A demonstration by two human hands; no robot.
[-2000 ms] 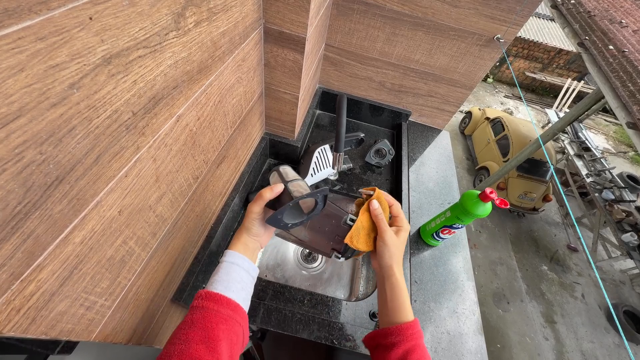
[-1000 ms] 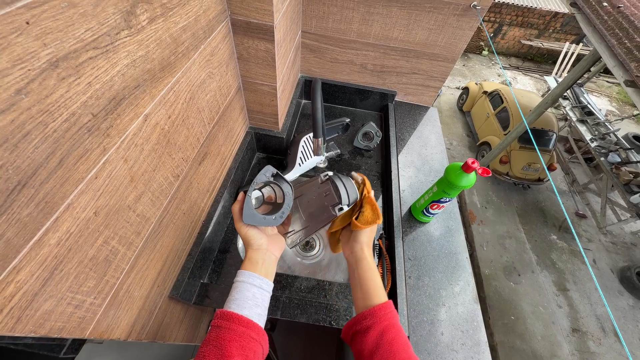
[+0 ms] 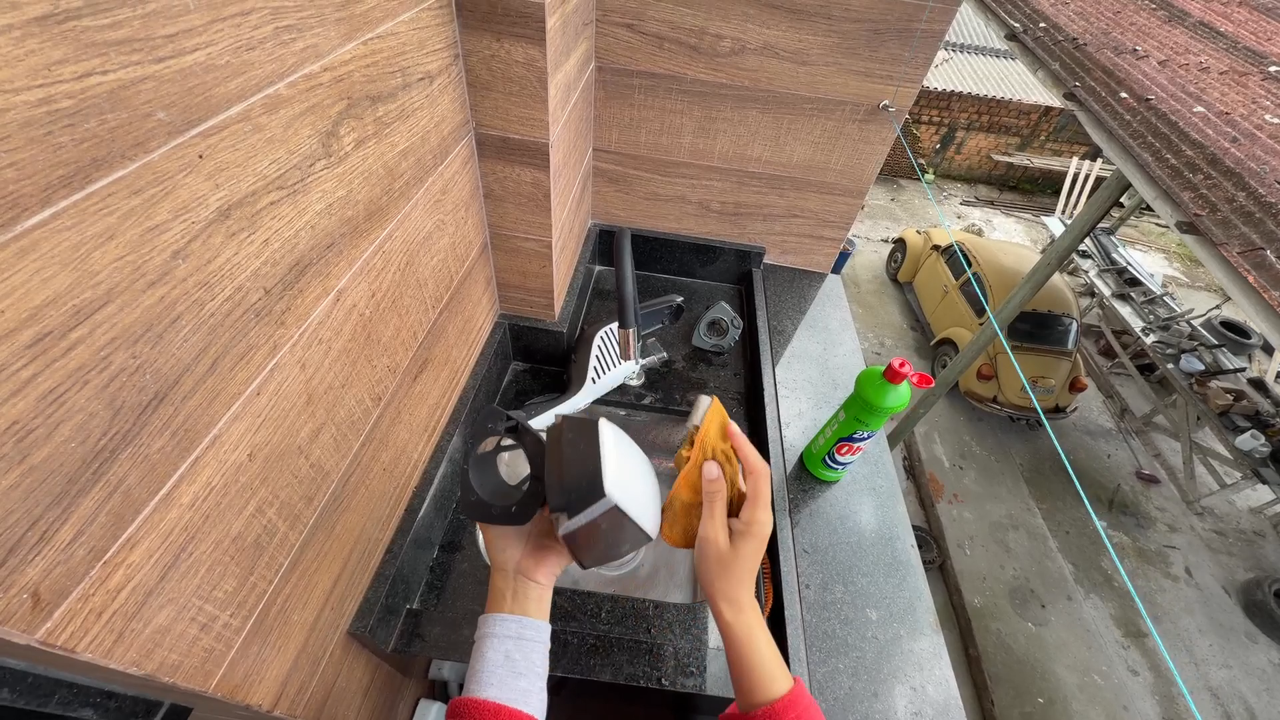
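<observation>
My left hand (image 3: 530, 550) holds a dark plastic appliance housing (image 3: 595, 490) over the sink; a ring-shaped opening shows at its left and a pale, whitish face at its right. Most of the fingers are hidden behind the part. To its right, my right hand (image 3: 735, 510) grips an orange cloth (image 3: 700, 485), apart from the housing. The stainless steel sink basin (image 3: 650, 575) lies below both hands. Behind them stands a faucet with a black spout (image 3: 625, 280). A white slotted part (image 3: 595, 375) leans beside it, and a small grey part (image 3: 717, 327) lies on the black granite.
A green bottle (image 3: 860, 420) with a red cap, its flip lid raised, stands on the grey stone counter (image 3: 865, 610) at the right. Wood-look wall panels (image 3: 270, 300) rise at the left and behind. Beyond the counter, a blue line (image 3: 1040, 410) crosses above a yard with a beige car (image 3: 980, 310).
The housing has been turned in my left hand, so its whitish face now shows. My right hand and the cloth have come away from the housing to the right.
</observation>
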